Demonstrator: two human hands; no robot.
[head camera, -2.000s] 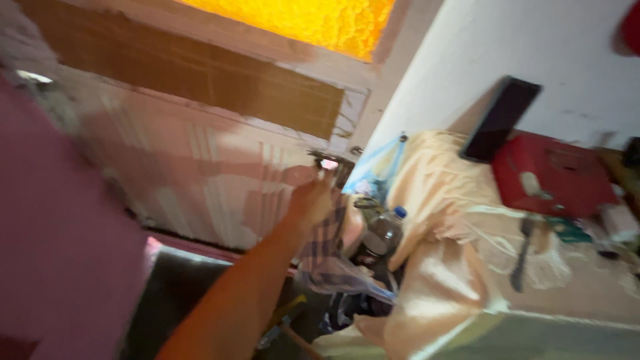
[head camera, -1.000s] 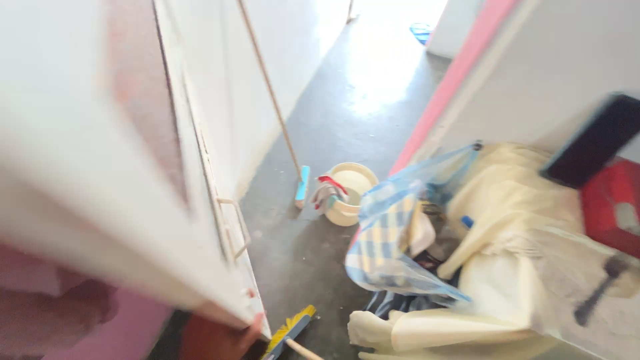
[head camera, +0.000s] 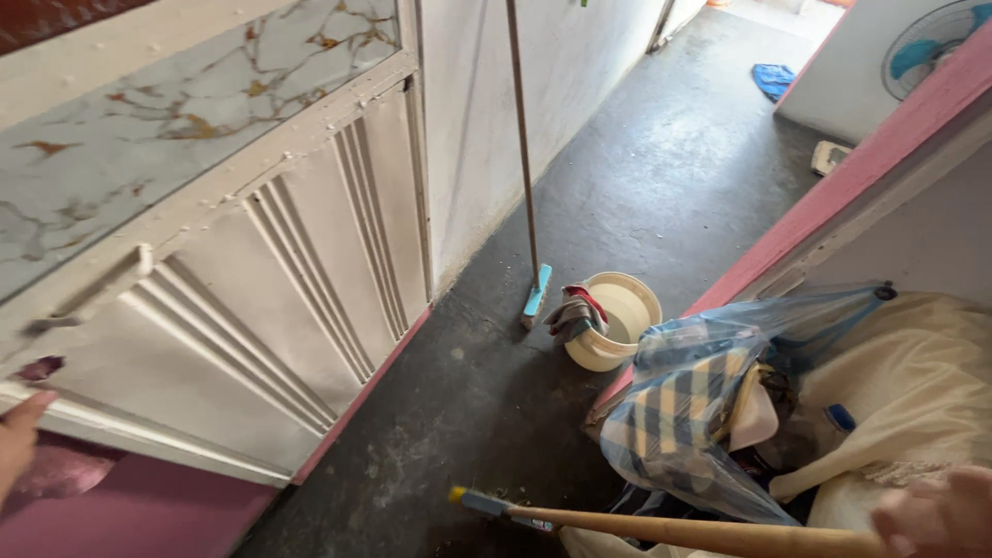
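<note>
My left hand (head camera: 23, 434) is at the lower left edge, partly cut off, with a finger at the edge of the white metal door (head camera: 209, 372). At the lower right my right hand (head camera: 934, 515), blurred, is at the end of the wooden broom handle (head camera: 682, 533). The handle runs left to a grey broom head (head camera: 488, 504) with yellow at its tip, low over the dark floor. Whether the fingers close round the handle is hard to tell. Above the handle a clear blue plastic bag (head camera: 682, 403) hangs from a knob, with checked cloth and a bottle behind or in it.
A cream bucket (head camera: 601, 356) with a grey and red cloth (head camera: 577, 314) over its rim stands on the floor. Beside it a light-blue brush (head camera: 536, 294) on a long handle leans by the white wall. Farther off are a blue cloth (head camera: 773, 80), a scale (head camera: 829, 157) and a fan (head camera: 918, 58).
Two seconds ago a hand reached to the latch of the shut door; the door now stands open onto the floor beyond. The broom's handle now reaches my right hand at the lower right.
</note>
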